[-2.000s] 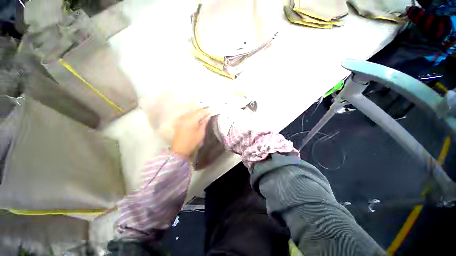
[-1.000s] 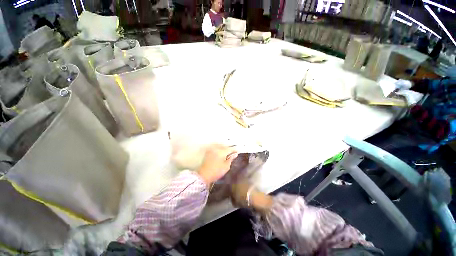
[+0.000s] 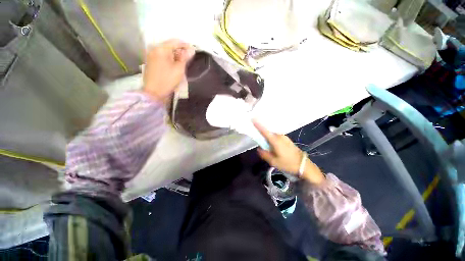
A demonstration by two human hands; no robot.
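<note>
A handbag (image 3: 201, 92) stands at the table's front edge with its mouth towards me, showing dark brown lining. My left hand (image 3: 168, 66) grips the bag's rim at its upper left. My right hand (image 3: 283, 153) holds the pale blue handle of a hand tool (image 3: 224, 112) with a white cloth-wrapped head. The head is over the front part of the bag's open mouth. Whether it touches the lining cannot be told. A small dark dot shows near the bag's right rim.
Grey-beige bags with yellow strips (image 3: 46, 92) stand at the left. Flat bag pieces (image 3: 260, 23) and a flat stack (image 3: 352, 25) lie on the white table (image 3: 301, 92). A pale blue curved bar (image 3: 408, 114) is at the right. A white coiled cord (image 3: 275, 183) hangs below the table edge.
The bag's mouth has opened towards me. My left hand has moved up and left along its rim. My right hand has come out of the bag area and now shows the cloth-wrapped tool.
</note>
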